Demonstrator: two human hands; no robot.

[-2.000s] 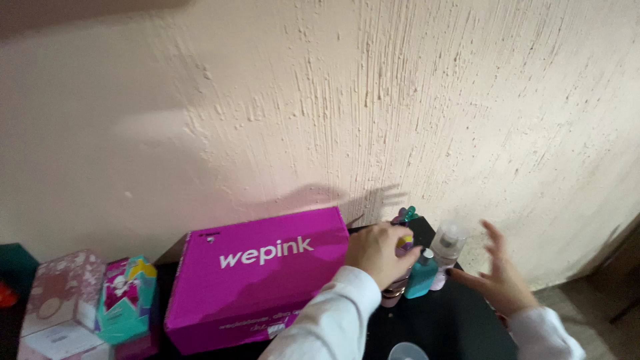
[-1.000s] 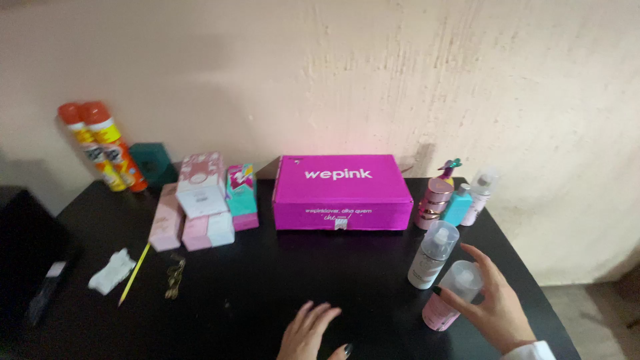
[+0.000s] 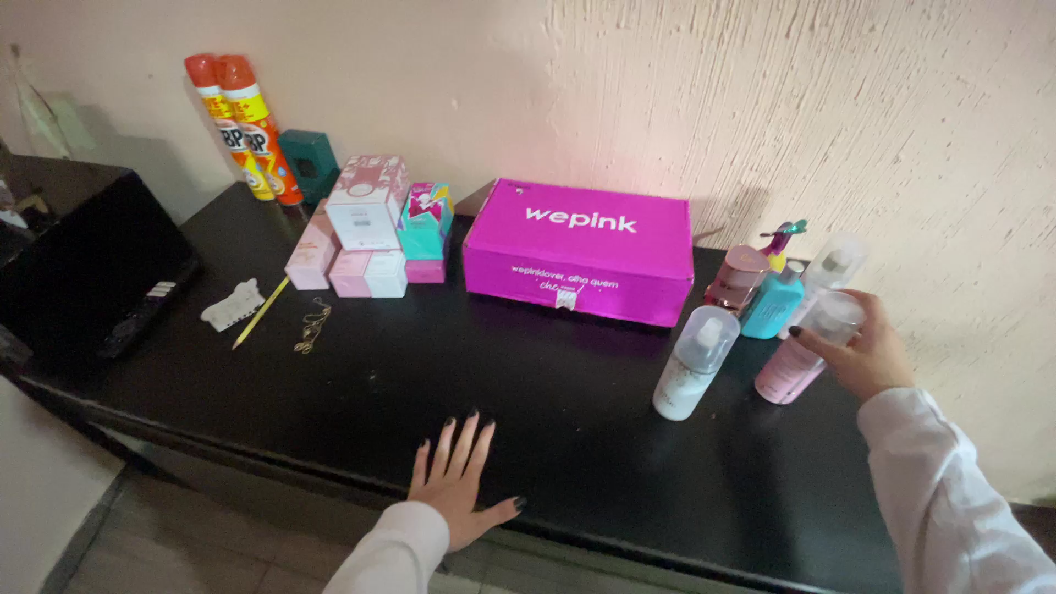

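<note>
My right hand [image 3: 866,351] grips the clear cap of a pink pump bottle [image 3: 790,371] at the right of the black table. Left of it stands a white pump bottle [image 3: 693,367] with a clear cap. Behind them are a turquoise bottle [image 3: 773,305], a rose-coloured container with a shiny lid [image 3: 737,279] and another clear-capped bottle [image 3: 829,268], partly hidden. My left hand [image 3: 458,487] lies with spread fingers at the front edge of the table, holding nothing.
A magenta cardboard box [image 3: 577,247] sits against the wall. Left of it are stacked cosmetic boxes [image 3: 363,223], a dark green box [image 3: 309,165] and two aerosol cans [image 3: 256,132]. A yellow pencil [image 3: 260,313], a gold chain [image 3: 313,328] and a white object [image 3: 233,305] lie at the left.
The pink bottle has moved back toward the group by the wall in my right hand. My left hand has spread out at the table's edge. The view has shifted.
</note>
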